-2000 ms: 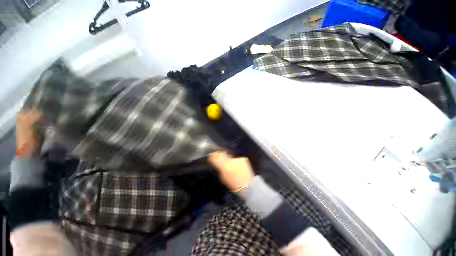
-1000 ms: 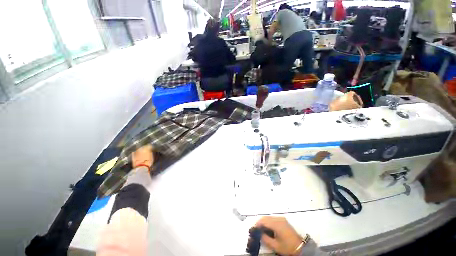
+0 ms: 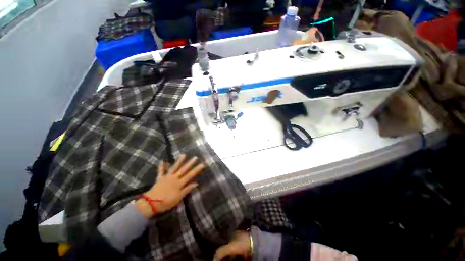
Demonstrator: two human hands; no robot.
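A large plaid garment panel in black, grey and white lies over the left part of the white machine table and hangs over its front edge. My left hand lies flat on it, fingers spread, with a red string at the wrist. My right hand is at the garment's lower right edge, curled and cut off by the picture's bottom; whether it grips the cloth is not clear. The sewing machine stands right of the garment, its needle area bare of cloth.
Black shears lie under the machine arm. Brown cloth is heaped at the right. A plastic bottle stands behind the machine. A blue box with plaid cloth on it is at the back left. Dark cloth lies behind the garment.
The plaid garment has come forward over the table's left part and front edge. My left hand has moved from its far side onto its middle. The black piece in my right hand no longer shows.
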